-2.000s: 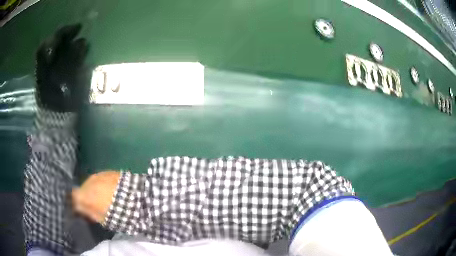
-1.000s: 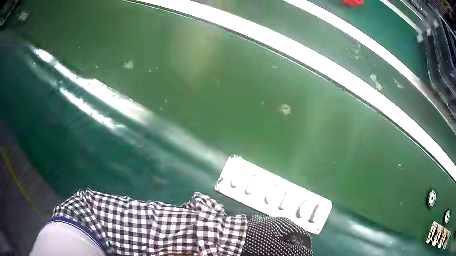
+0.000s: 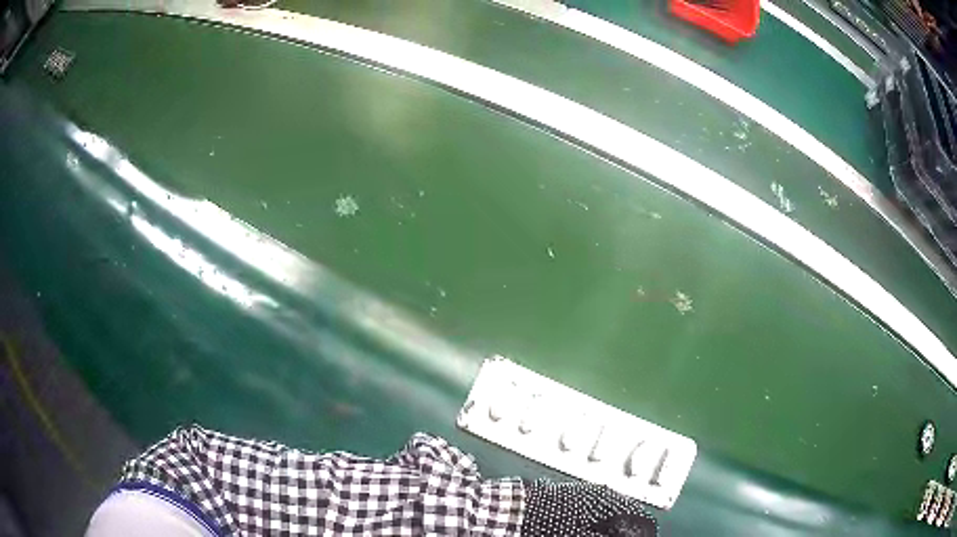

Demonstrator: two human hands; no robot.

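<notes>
A pale fixture plate (image 3: 575, 430) with a row of small slots lies tilted on the green bench at the lower middle right. My left hand (image 3: 590, 511), in a black glove with pale dots, is at the bottom edge just below the plate. Its fingers are cut off or bunched at the picture's edge, so its grip cannot be told. The checked sleeve runs from it to the left. My right hand is not in view.
Two round disc parts (image 3: 926, 438) and a metal frame plate (image 3: 937, 505) lie at the far right edge. A small metal piece (image 3: 59, 64) lies at the upper left. A red bin (image 3: 720, 15) and clear trays (image 3: 928, 147) stand beyond the pale strips.
The view has swung to the right since the first frame, where both hands showed. Since the second frame, the plate and my left hand sit slightly lower in view, and more of the red bin shows.
</notes>
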